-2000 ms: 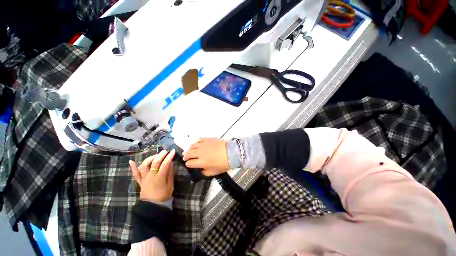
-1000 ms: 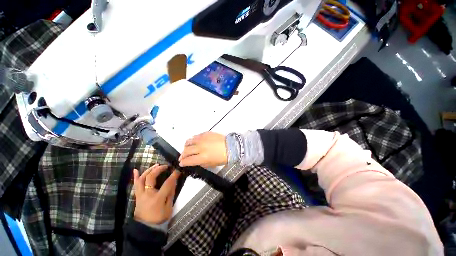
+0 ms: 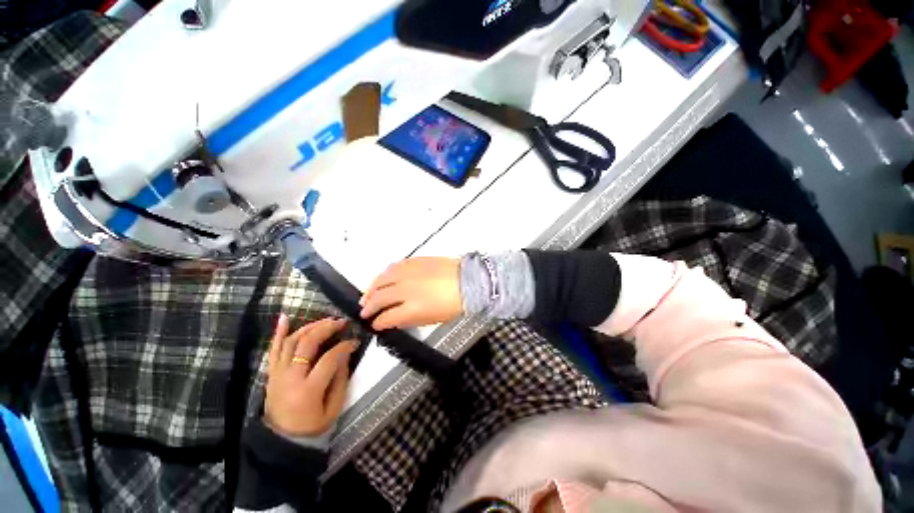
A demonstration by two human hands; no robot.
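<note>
A plaid panel lies under the left end of the white sewing machine head. A black binding strip runs from the greyish-blue piece beside the needle area down to the table's front edge. My right hand holds the strip between thumb and fingers. My left hand, with a ring, lies on the panel's edge just left of the strip, fingertips bent at the cloth. Whether it pinches the cloth is hard to tell. The needle tip is hidden.
A lit smartphone and black-handled shears lie on the table behind my right hand. A brown cardboard piece stands against the machine. Orange and yellow loops lie at the far end. More plaid cloth lies at right.
Since the first frame, my hands have moved down and away from the needle area along the strip. More of the strip shows beside the foot. The view has shifted slightly.
</note>
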